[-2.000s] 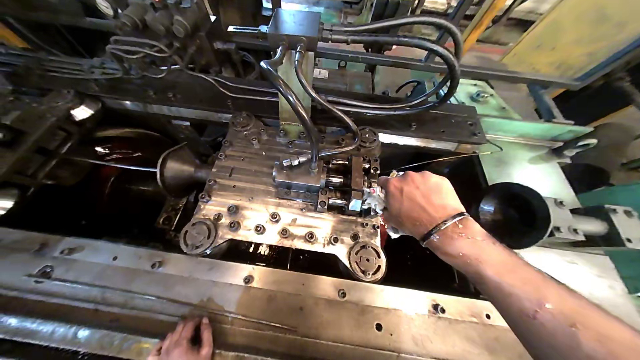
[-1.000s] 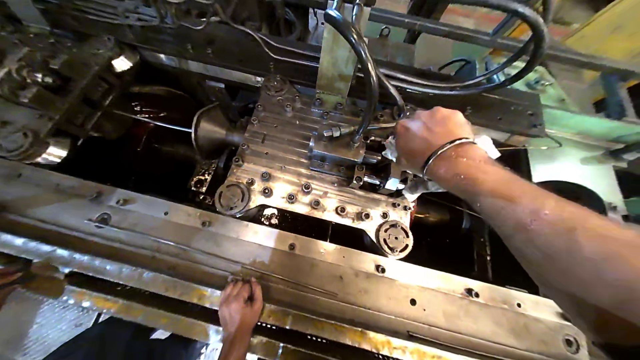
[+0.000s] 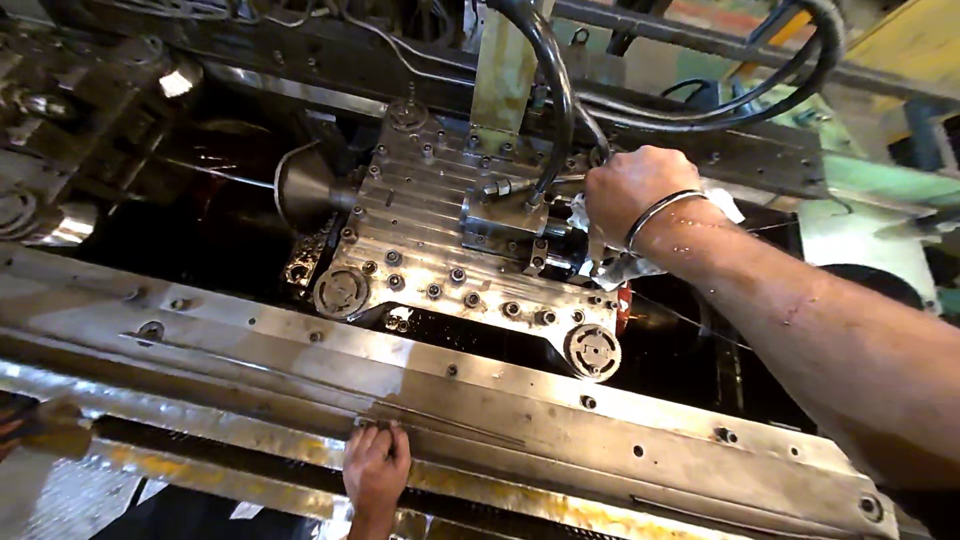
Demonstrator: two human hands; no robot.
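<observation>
My right hand (image 3: 645, 199), with a metal bracelet at the wrist, is closed on a crumpled white cloth (image 3: 626, 266) at the right side of a bolted metal plate assembly (image 3: 420, 202). Close to its left sits a hydraulic block (image 3: 502, 221) with hose fittings. Part of the cloth shows past the far side of the wrist. My left hand (image 3: 376, 461) rests with curled fingers on the edge of the long steel rail (image 3: 480, 382) in front of the assembly. Whether those fingers grip the edge cannot be told.
Black hydraulic hoses (image 3: 559, 97) rise from the block and loop to the upper right. A metal cone (image 3: 307, 187) adjoins the plate's left side, above a dark oily recess (image 3: 202, 247). Another person's hand (image 3: 11, 431) shows at the left edge.
The view has moved closer to the assembly. My right hand has shifted towards the back of the plate's right side, and more of the cloth shows around it.
</observation>
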